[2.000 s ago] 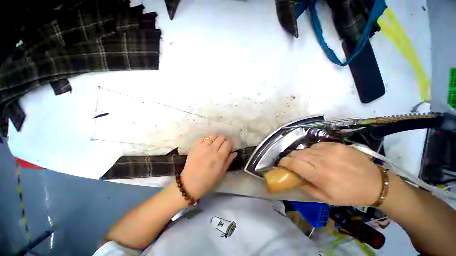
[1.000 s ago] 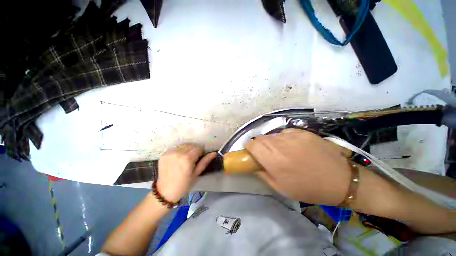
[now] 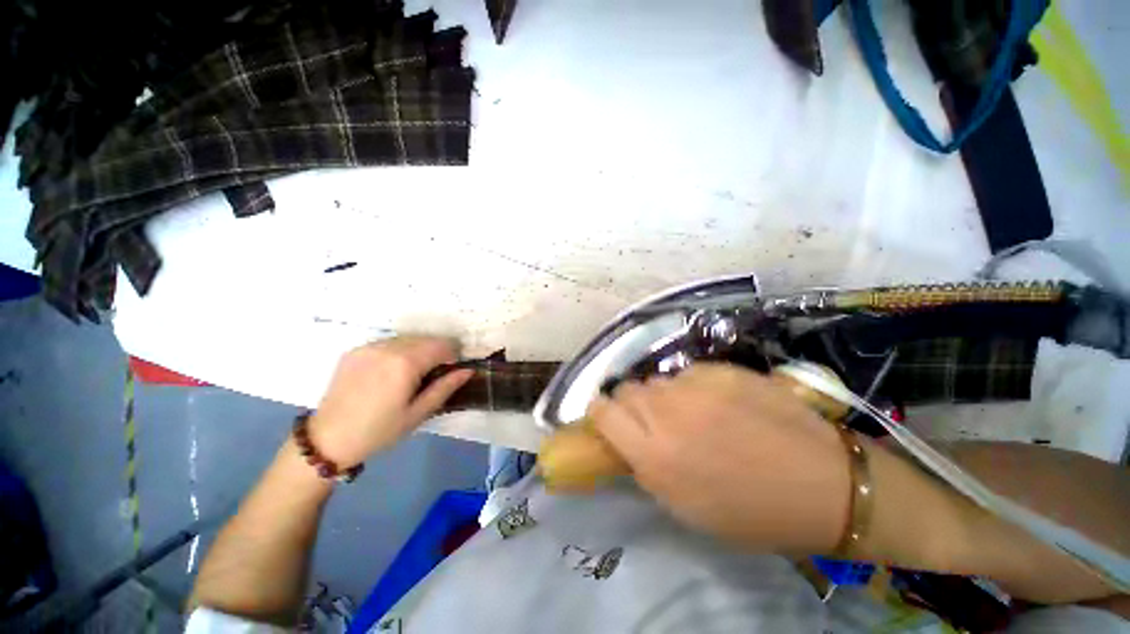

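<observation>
A long dark plaid strip (image 3: pixel 514 385) lies along the near edge of the table. It passes beneath the steam iron and shows again to the iron's right. My left hand (image 3: pixel 385 386) pinches the strip's left end between thumb and fingers, with a small dark flap by the fingertips. My right hand (image 3: pixel 731 452) is closed around the tan wooden handle of the silver steam iron (image 3: pixel 620 353). The iron's tip points left and down, a little right of my left hand. The strip under the iron is hidden.
A stack of plaid pieces (image 3: pixel 297 112) lies at the upper left of the white table (image 3: pixel 595 149). A phone (image 3: pixel 999 167), a teal-blue cord (image 3: pixel 895 118) and yellow tape (image 3: pixel 1090 87) are at the upper right. The hose (image 3: pixel 967 316) and white tube run right. A blue crate is below.
My left hand has moved left along the strip to its end. The iron first slid left with my right hand and now sits farther from my left hand. More strip shows right of the iron.
</observation>
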